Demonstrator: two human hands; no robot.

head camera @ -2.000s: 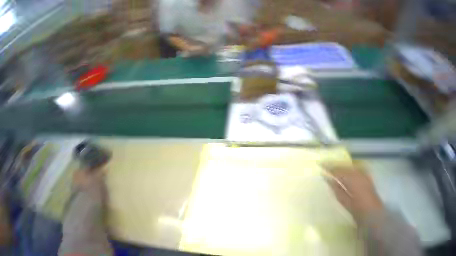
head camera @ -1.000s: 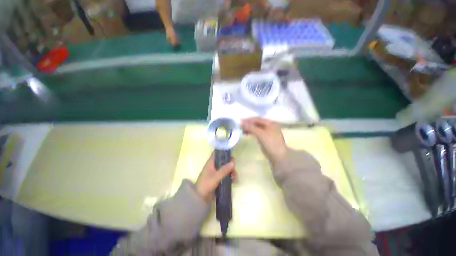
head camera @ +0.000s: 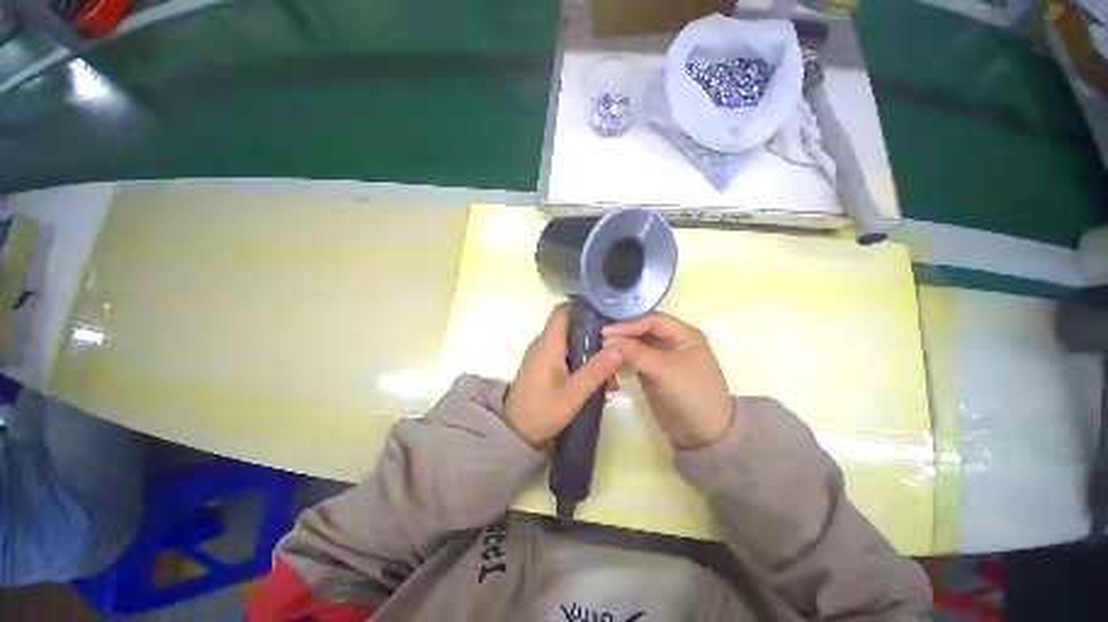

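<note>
A dark grey hair dryer [head camera: 580, 425] is upright in front of me over the yellow work mat [head camera: 790, 365], its barrel head at the top with a silver ring and dark centre turned to the right. My left hand [head camera: 553, 383] is wrapped around the handle just below the head. My right hand [head camera: 678, 374] is at the right side of the upper handle, thumb and index finger brought together against it. Whether a small part is between these fingertips cannot be seen. The handle's lower end points towards me.
A white tray [head camera: 565, 170] beyond the mat bears an open white bag [head camera: 687, 109] of small metallic pieces, a small clear container [head camera: 610, 112] and a long grey tool-like item [head camera: 844, 164]. Green conveyor belt [head camera: 365, 116] runs behind. A dark object [head camera: 1081, 318] is at the right edge.
The view has shifted down and closer. The dryer's head has turned so its barrel shows on the left. My right hand has moved from beside the head down to the upper handle.
</note>
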